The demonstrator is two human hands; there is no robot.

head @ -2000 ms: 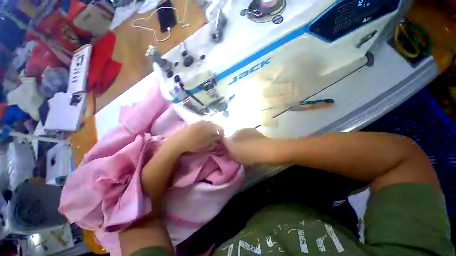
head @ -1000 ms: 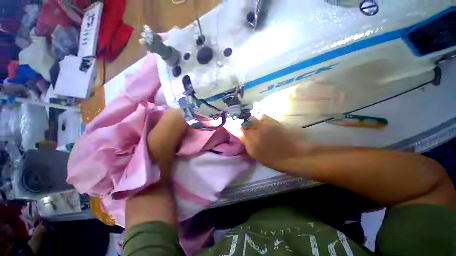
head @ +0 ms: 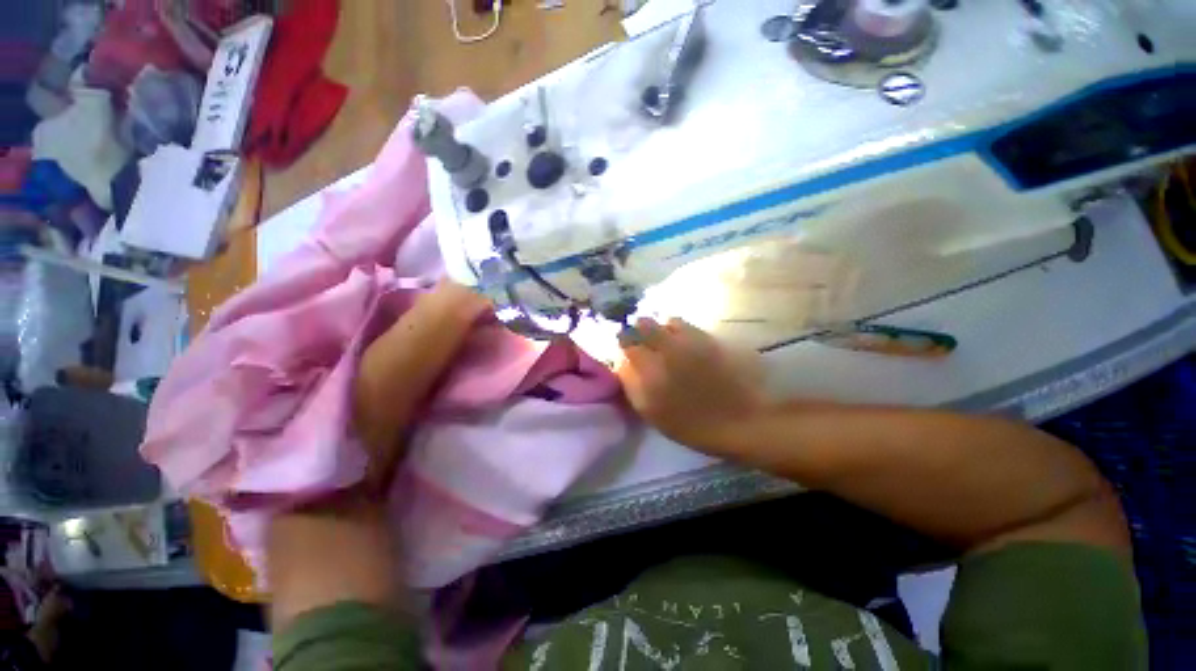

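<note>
The pink garment piece (head: 262, 406) is bunched on the table left of the needle, with a paler part (head: 512, 459) hanging over the front edge. My left hand (head: 420, 347) lies on the cloth left of the presser foot; its fingertips are hidden by the cloth and machine head. My right hand (head: 676, 380) is at the right side of the presser foot (head: 614, 315), its fingertips closed on the pink fabric edge (head: 590, 378). Bright lamp glare hides the needle point. The white sewing machine (head: 735, 171) stands over the work.
Thread snips with a green and orange handle (head: 898, 341) lie right of my right hand. A grey marked strip (head: 656, 496) runs along the table's front edge. Red cloth (head: 295, 85) and a white box (head: 234, 92) lie behind at left. A person's hand shows at the lower left edge.
Since two seconds ago my hands have moved apart, the left staying on the cloth and the right now beside the presser foot. The camera view has also shifted.
</note>
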